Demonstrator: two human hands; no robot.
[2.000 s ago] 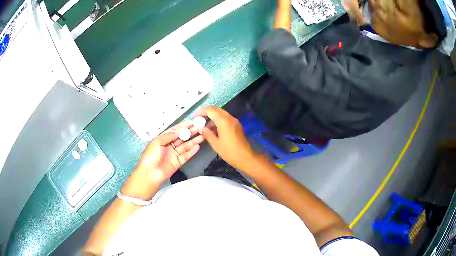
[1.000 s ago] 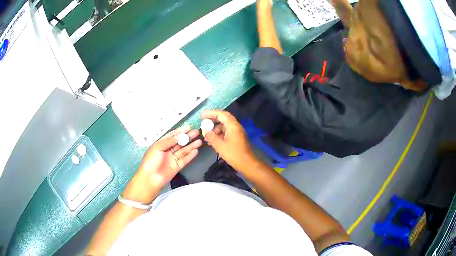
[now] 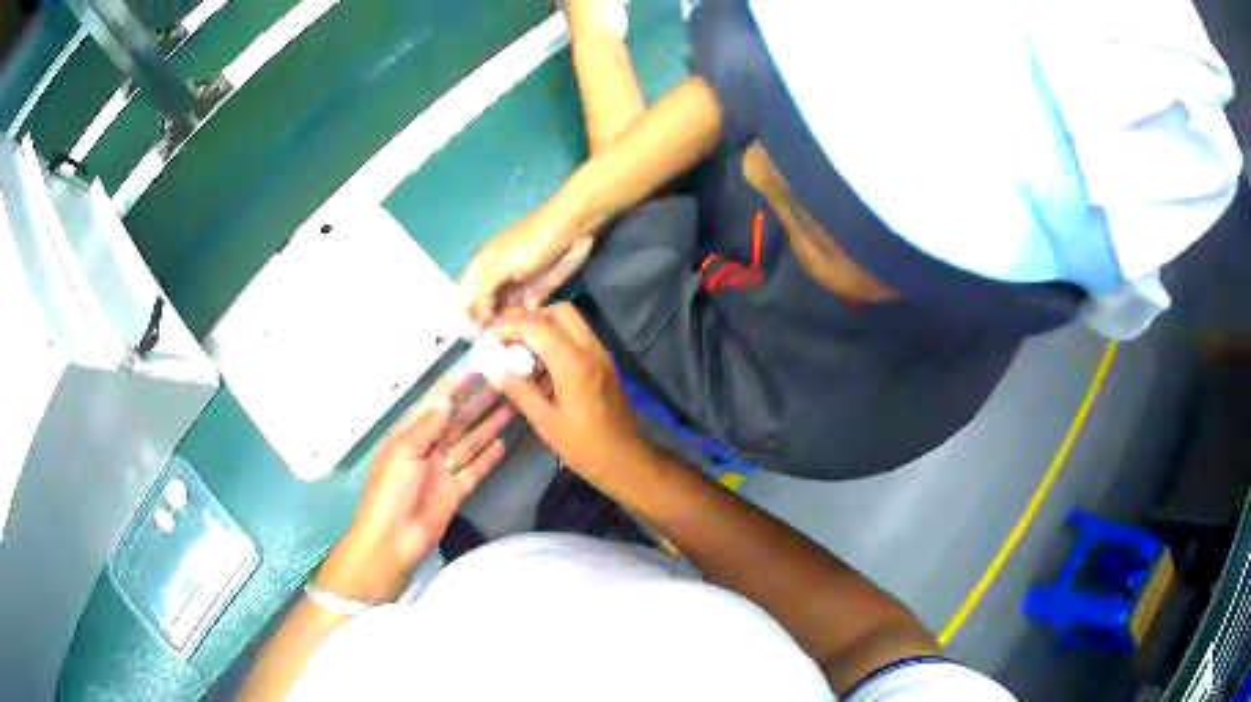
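My right hand (image 3: 569,391) holds a small round white part (image 3: 519,359) between thumb and fingers. Another pale white thing touches it on the left, under another person's fingertips; its edges are blurred. My left hand (image 3: 419,487) is palm up just below and left, fingers spread, with no part visible on it; its fingertips are blurred. The other person's hand (image 3: 528,268) reaches in just above my right hand. A flat white tray (image 3: 329,343) with dark spots lies on the green worktop (image 3: 295,528).
A clear plastic tray (image 3: 185,562) with a few white parts is at the lower left. A white machine housing (image 3: 82,453) stands at the left edge. A person in dark clothes and a cap (image 3: 960,124) leans in close from the right. A blue stool (image 3: 1098,583) is on the floor.
The other person has leaned in and reached a hand to mine. The white part on my left fingers no longer shows there. The tray appears further left in view.
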